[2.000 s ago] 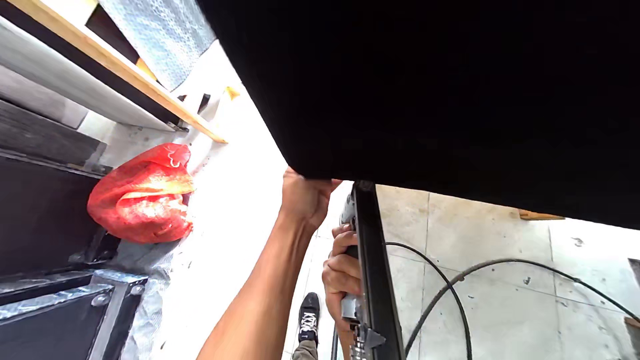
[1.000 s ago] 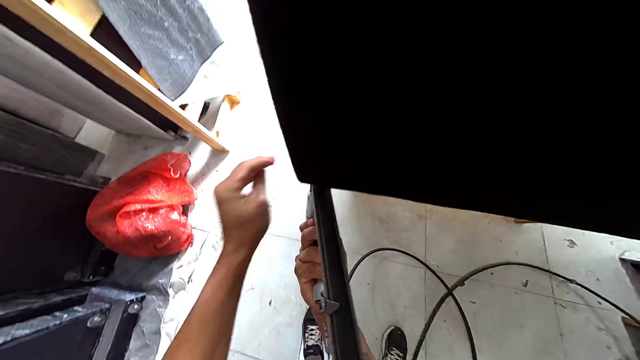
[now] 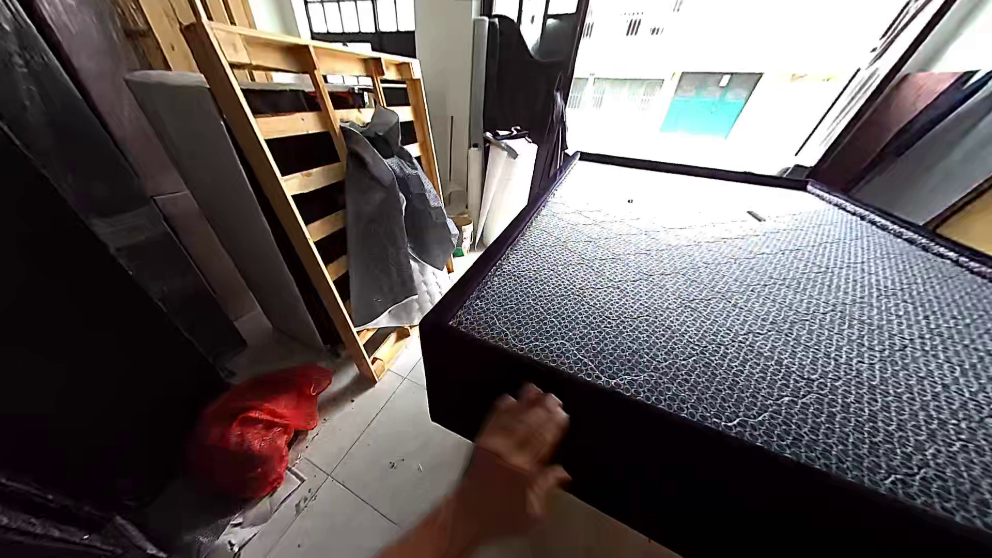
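Observation:
A large upholstered bed base with a patterned grey top panel (image 3: 697,310) and a black fabric side fills the right half of the view. My left hand (image 3: 523,434), blurred, is in front of the black side near its left corner. Its thumb is apart from the fingers and nothing is held in it; whether it touches the fabric cannot be told. A small dark object (image 3: 756,216) lies on the far part of the top panel. My right hand is out of view.
A slatted wooden frame (image 3: 310,182) leans at the left, with grey fabric (image 3: 380,232) draped over it. A red bag (image 3: 260,434) sits on the tiled floor (image 3: 387,446). Dark panels and grey boards stand along the left; rolls of material stand near the doorway at the back.
The view has tilted up strongly, bringing the patterned top into sight. My right hand, earlier holding a tool by a black bar, has gone out of view. My left hand is now close to the black side.

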